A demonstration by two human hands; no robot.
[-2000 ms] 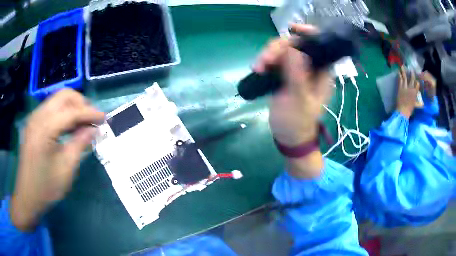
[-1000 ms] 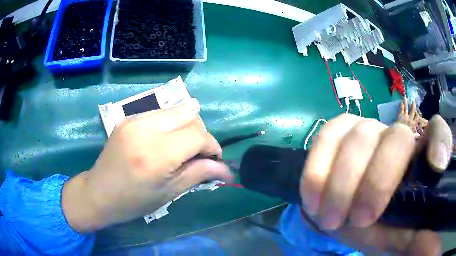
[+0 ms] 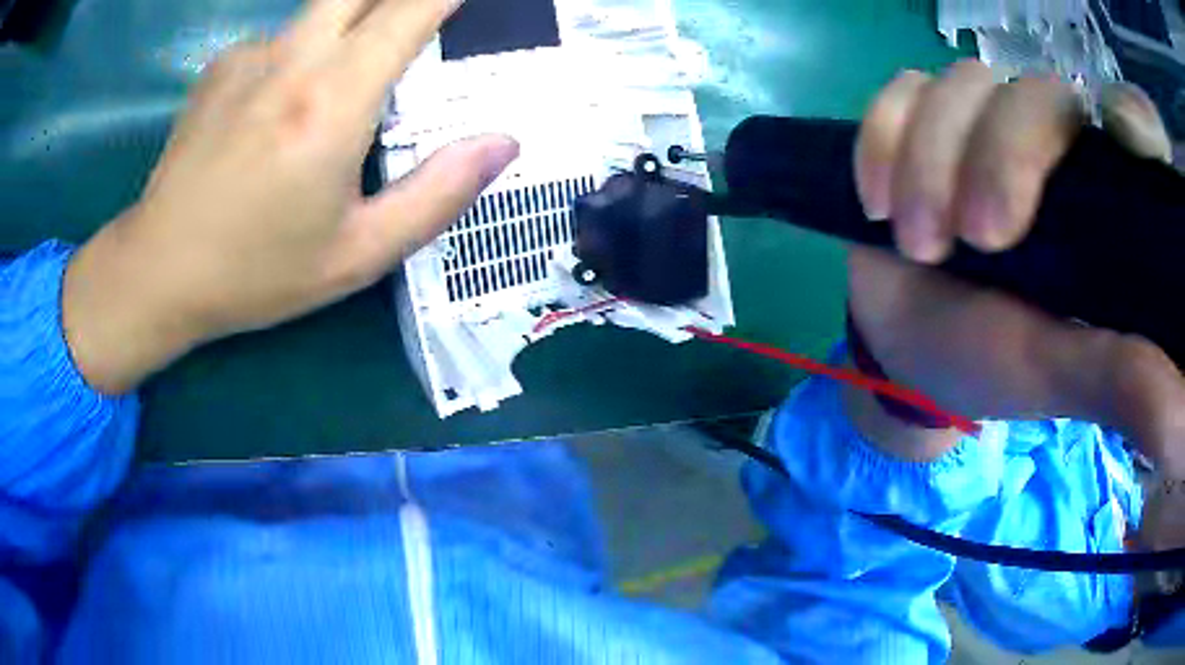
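The white housing shell (image 3: pixel 520 117) lies on the green mat with its slotted vents and dark window showing. A black blower-type module (image 3: pixel 656 240) sits in its right part, with small round mounts at its edge. A red lead (image 3: pixel 832 370) runs from the shell to the right. My right hand (image 3: pixel 1001 169) is closed around the black electric screwdriver (image 3: pixel 806 169), whose thin bit points left at the module's upper corner mount. My left hand (image 3: pixel 286 195) is spread over the shell's left side, holding nothing that I can see; its fingertips are cut off by the top edge.
White slotted housings (image 3: pixel 1040 39) stand at the top right. A black cord (image 3: pixel 1014 556) hangs across the lower right. The bench's front edge (image 3: pixel 429 452) runs just below the shell. Another person's blue sleeve (image 3: pixel 1066 494) may be at the lower right, but I cannot tell whose.
My left hand has moved off the module to the shell's left side and opened. The screwdriver is now at the module's upper corner. The view has shifted, leaving both parts bins out of sight.
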